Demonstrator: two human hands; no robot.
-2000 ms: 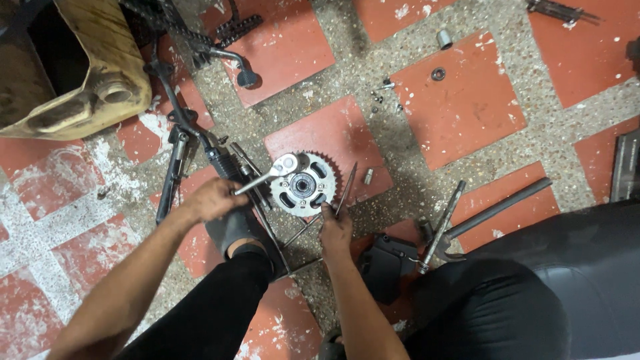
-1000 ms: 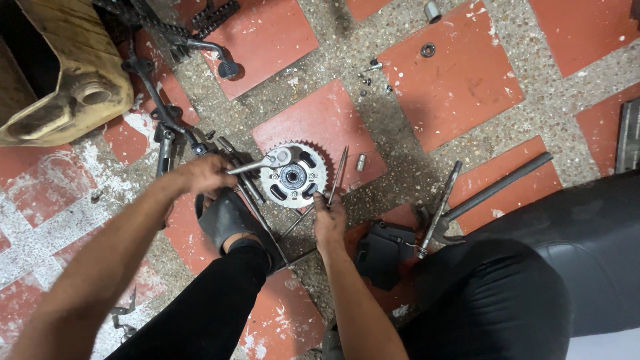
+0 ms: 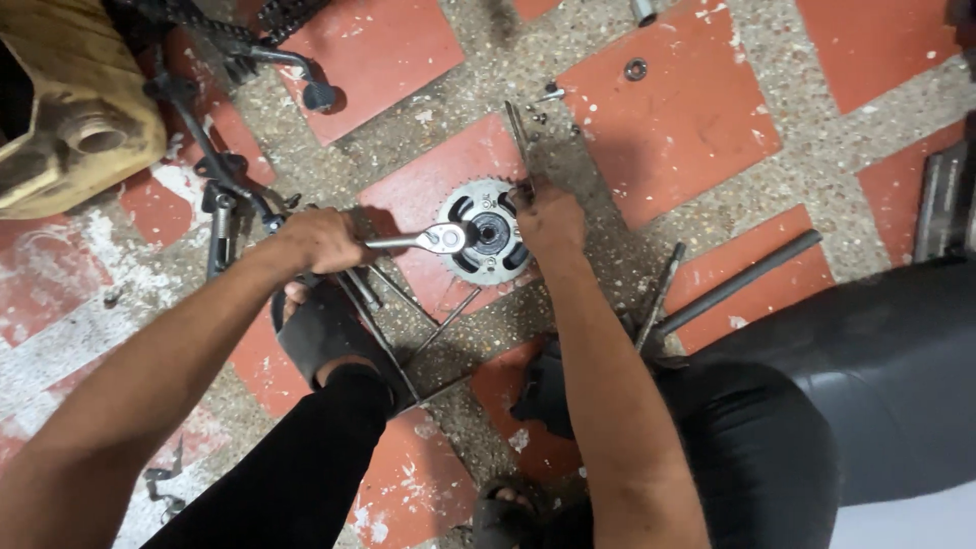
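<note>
My left hand [image 3: 326, 241] is closed around the handle of a ratchet wrench [image 3: 444, 239]. The ratchet's head lies over the left part of a metal rear sprocket [image 3: 488, 268] with a dark hub at its centre. On the sprocket's right edge rests my right hand [image 3: 549, 217], with a slim metal tool [image 3: 515, 126] like pliers or tongs sticking out beyond its fingers. The fingertips of that hand are partly hidden. Several thin metal rods [image 3: 446, 324] lie on the floor below the sprocket.
A yellowed plastic container [image 3: 114, 164] stands at upper left, beside a black metal linkage with a pedal [image 3: 319, 96]. A ring [image 3: 635, 69], a socket [image 3: 643, 11] and small screws lie upper right. A dark bar [image 3: 743, 278] and a black padded seat [image 3: 862, 381] are at right.
My right hand has moved from below the sprocket up to its right edge, with the slim tool. My left hand still holds the ratchet.
</note>
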